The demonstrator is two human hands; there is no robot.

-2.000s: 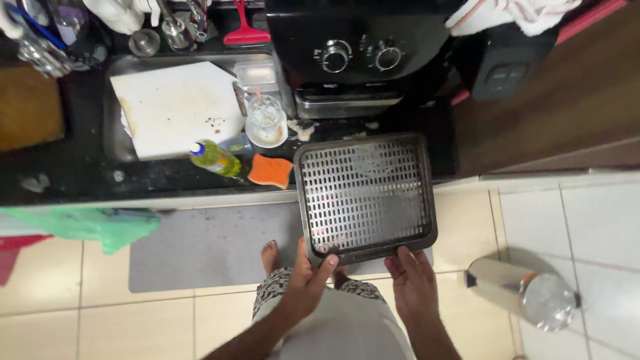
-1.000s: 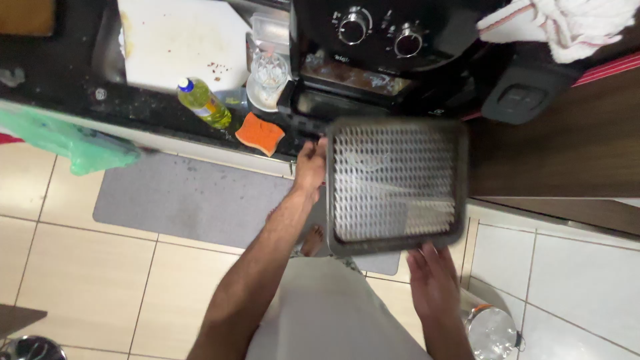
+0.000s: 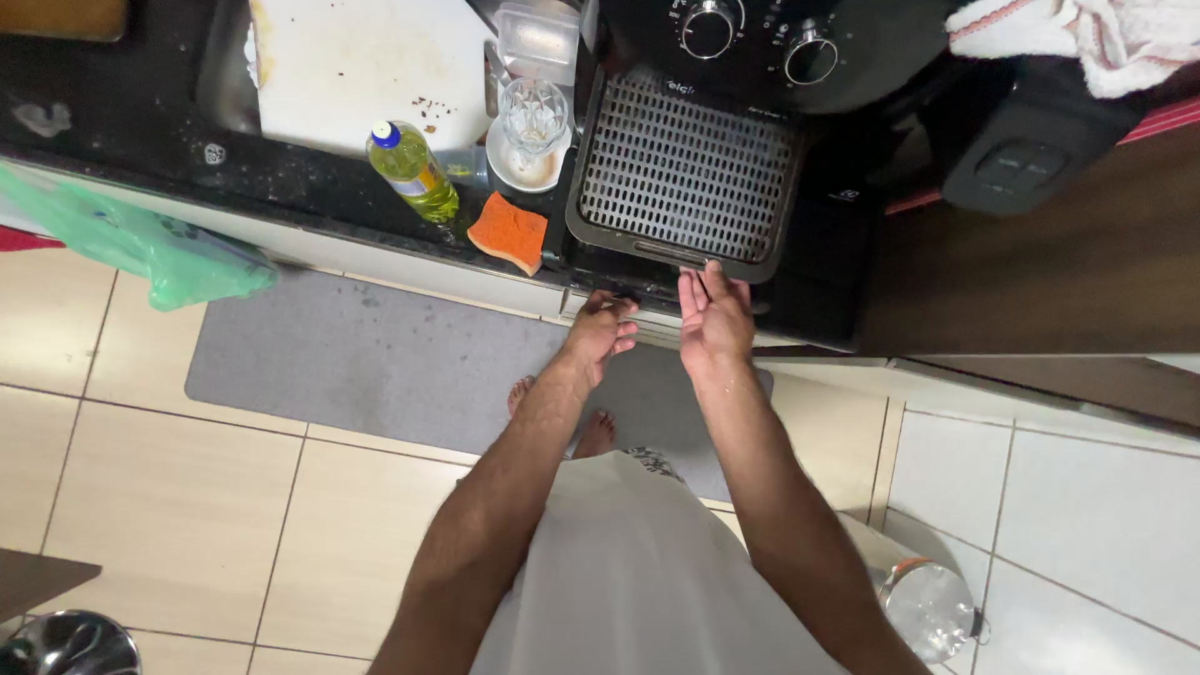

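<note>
A perforated metal air fryer tray (image 3: 689, 169) lies over the front of a black air fryer oven (image 3: 844, 56), its far edge up against the appliance below the two knobs. My right hand (image 3: 717, 314) is at the tray's near edge, thumb on the rim and fingers below it. My left hand (image 3: 602, 328) is just off the counter's front edge, a little below the tray's near left corner, fingers loosely curled with nothing seen in them. Whether the tray's far edge is inside the oven cannot be told.
Left of the tray are an orange sponge (image 3: 509, 232), a dish soap bottle (image 3: 414, 173), a glass (image 3: 534, 114) on a small white bowl and a white cutting board (image 3: 366, 66) over the sink. A green bag (image 3: 187, 244) hangs over the counter edge. A towel (image 3: 1087, 33) lies upper right.
The tray has moved away from my body, from over the counter edge to the oven's front. My left hand has let go of its side. My right hand stays at its near edge.
</note>
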